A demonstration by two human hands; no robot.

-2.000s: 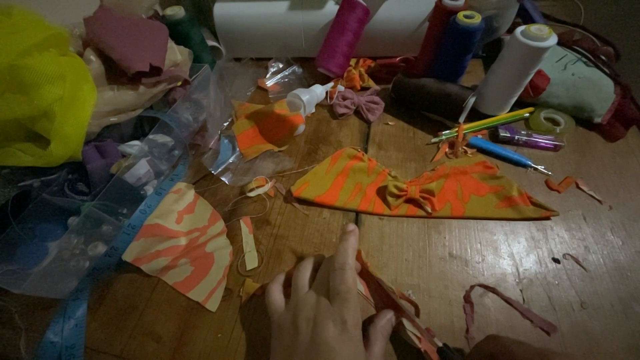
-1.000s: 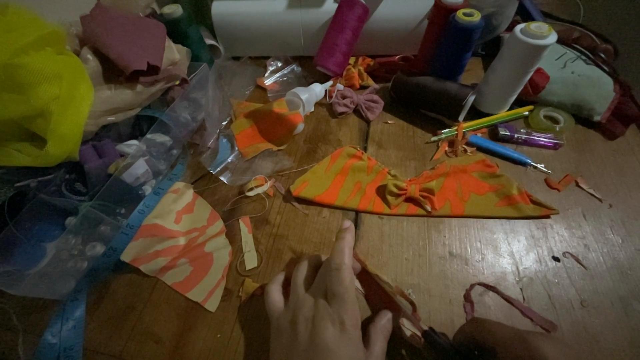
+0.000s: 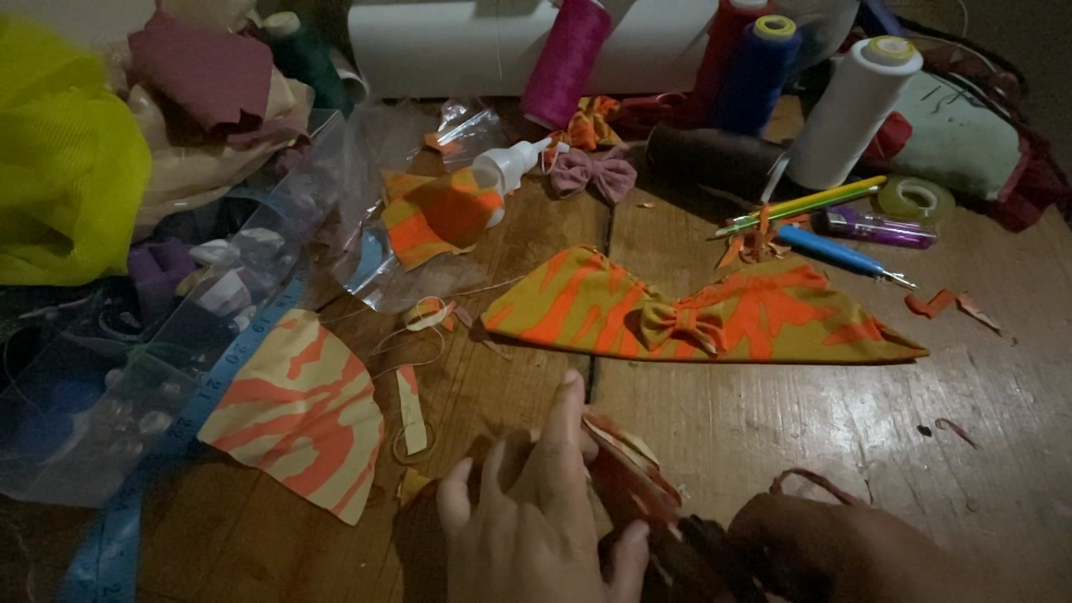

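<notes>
My left hand (image 3: 536, 519) lies over a folded orange-patterned fabric piece (image 3: 641, 469) at the bottom centre, its index finger pointing away from me and pressing it to the table. From the lower right, my right hand (image 3: 804, 544) holds a dark-handled tool (image 3: 712, 544), probably scissors, against that fabric's edge; the blades are blurred. Beyond the hands lies an orange and mustard fabric piece with a bow (image 3: 703, 318). A pale fan-shaped fabric piece with orange streaks (image 3: 301, 410) rests to the left of my left hand.
Thread cones, including a white one (image 3: 854, 117) and a magenta one (image 3: 565, 63), stand or lean at the back. A blue tape measure (image 3: 180, 427) crosses a clear plastic box (image 3: 92, 419) on the left. Pencils (image 3: 804, 205), a blue seam ripper-like tool (image 3: 842, 251) and a purple lighter (image 3: 875, 229) lie at the right.
My right hand and the dark-handled tool have shifted and turned slightly near the fabric. My left hand stays in about the same place.
</notes>
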